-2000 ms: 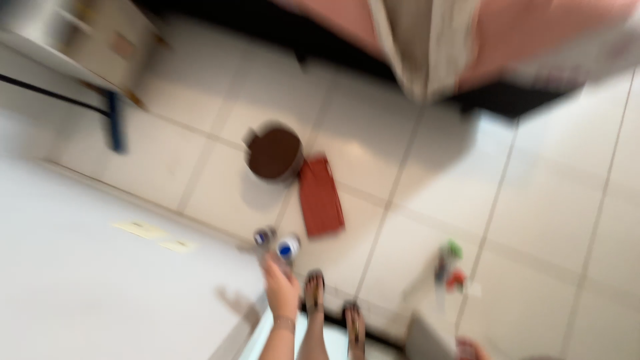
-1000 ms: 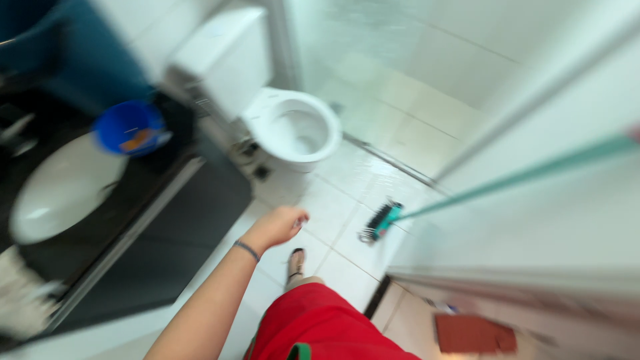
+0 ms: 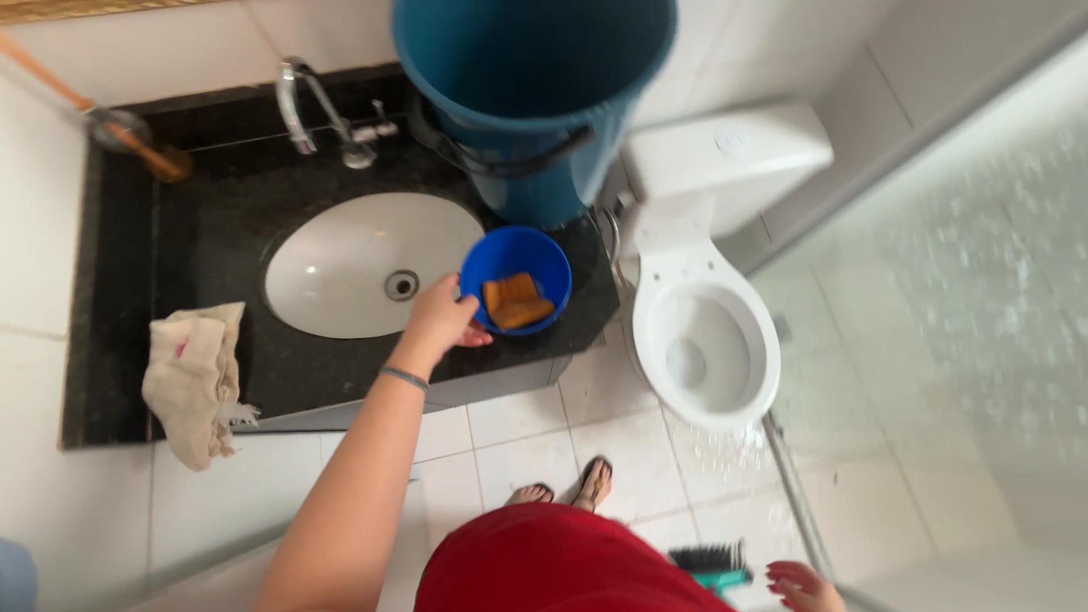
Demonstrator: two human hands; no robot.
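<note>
My left hand [image 3: 446, 319] is at the near left side of a small blue plastic bowl [image 3: 557, 263], fingers around its rim. Inside the bowl lies a folded orange-brown sponge or cloth [image 3: 516, 299]. The bowl stands on the black stone counter [image 3: 314, 374], between the white oval sink [image 3: 340, 272] and a large blue bucket [image 3: 544, 161]. At the bottom right, my right hand [image 3: 803, 586] is partly cut off by the frame, near the green broom head [image 3: 714, 565] on the floor; whether it holds anything is not clear.
A chrome faucet [image 3: 336, 127] rises behind the sink. A beige cloth [image 3: 195, 382] hangs over the counter's front edge. A wooden-handled plunger or brush [image 3: 136, 140] stands at the back left corner. To the right are the white toilet [image 3: 705, 348] and a glass shower panel [image 3: 960, 323].
My left hand has come from above the floor to the blue bowl on the counter. The view has moved from a tiled room into the bathroom and then toward the sink.
</note>
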